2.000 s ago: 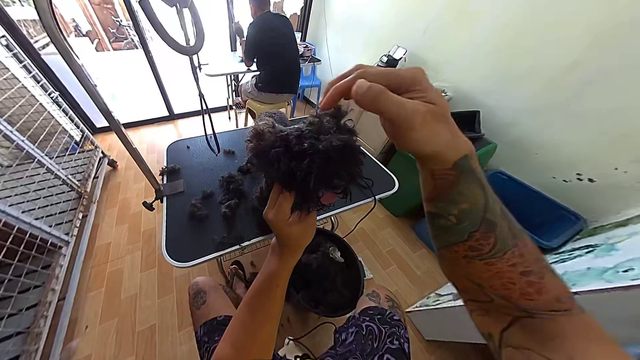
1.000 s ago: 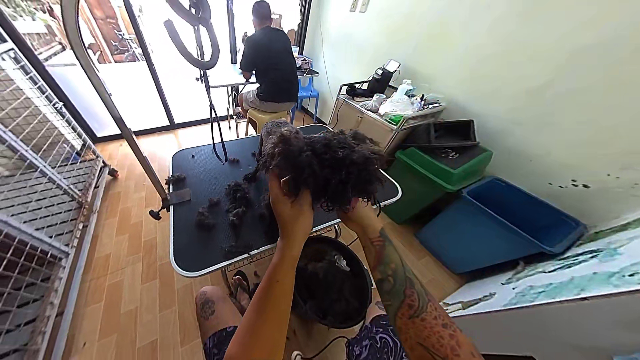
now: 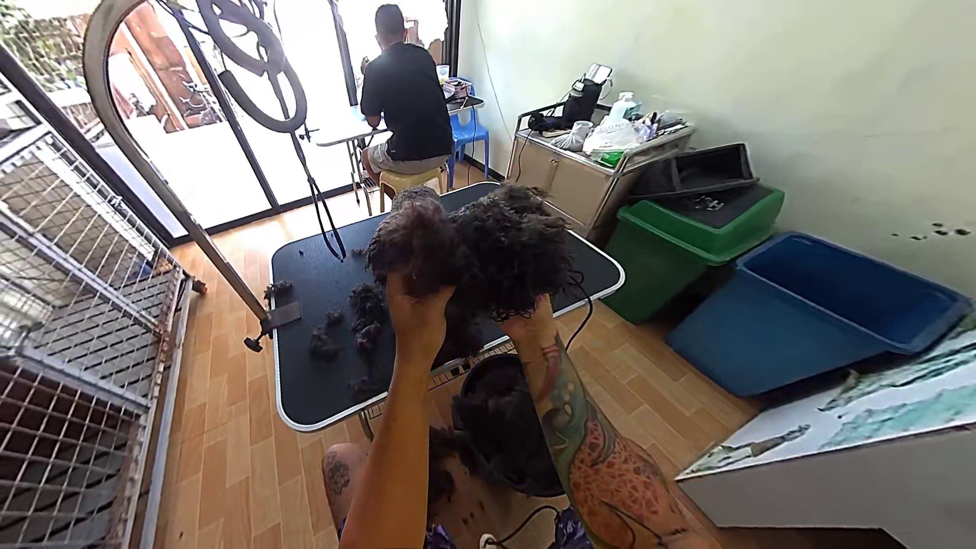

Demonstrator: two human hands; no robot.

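Note:
Above the near edge of a black grooming table (image 3: 305, 381), a curly dark-haired animal, apparently a dog (image 3: 511, 236), is between my hands. My left hand (image 3: 418, 309) grips its shaggy hair at the left, fingers partly buried. My right hand (image 3: 531, 316) is under the hair at the right, its fingers mostly hidden, so its grip cannot be told. Clumps of cut dark hair (image 3: 367, 309) lie on the tabletop left of my left hand. Below, between my knees, a black bin (image 3: 534, 450) holds more dark hair.
A curved metal grooming arm (image 3: 179, 206) with hanging loops (image 3: 324, 217) rises at the left, beside a wire cage (image 3: 84, 305). Right are a green bin (image 3: 656, 252), a blue tub (image 3: 793, 328) and a laden cabinet (image 3: 572, 175). A person (image 3: 408, 99) sits ahead, back turned.
My right hand, raised above the dark hair two seconds ago, has come down under its right side. The hair now shows as two bunches, with my left hand at the left one.

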